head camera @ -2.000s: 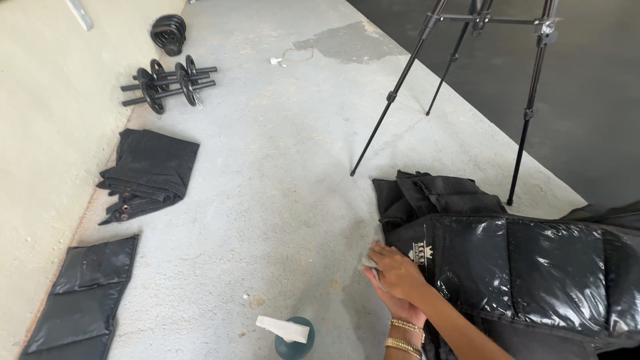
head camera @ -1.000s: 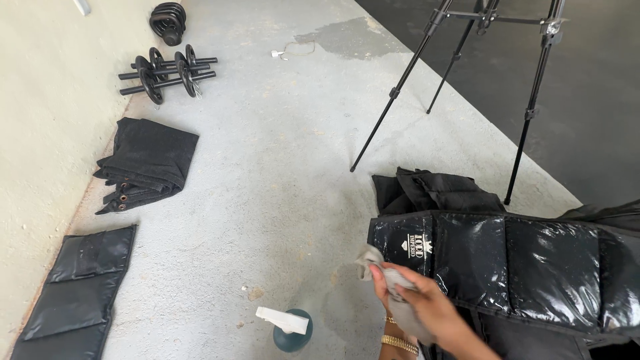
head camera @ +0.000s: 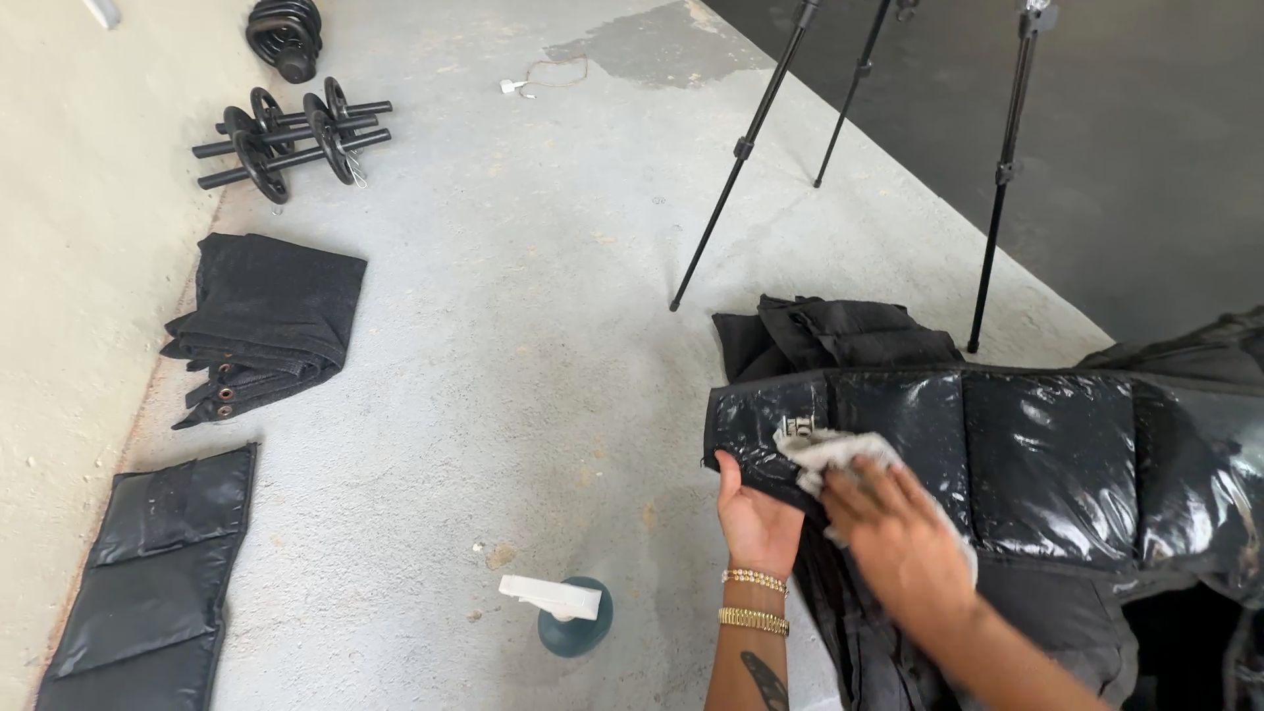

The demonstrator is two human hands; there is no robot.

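Observation:
A long glossy black padded panel (head camera: 1047,464) with stitched sections lies across the lower right, a pale printed mark near its left end. My left hand (head camera: 760,518), with gold bracelets at the wrist, holds the lower edge of that end, thumb on top. Pressed on the panel beside the mark is a whitish cloth (head camera: 839,449), held under my right hand (head camera: 894,533), which is slightly blurred. Folded black fabric (head camera: 859,336) lies behind the panel, and more dark fabric hangs below it. A teal spray bottle with a white trigger head (head camera: 568,617) stands left of my left hand.
Black tripod legs (head camera: 736,168) stand on the concrete floor beyond the panel. Along the left wall are a ring-shaped stack of black weights (head camera: 284,38), dumbbells with plates (head camera: 296,143), folded black cloth with eyelets (head camera: 276,316) and another padded panel (head camera: 148,573). A white-plugged cord (head camera: 543,79) lies farther back.
The right hand and cloth have moved right, onto the panel's surface beside the mark. My left hand now shows gripping the panel's end; one second ago it was mostly hidden behind the right.

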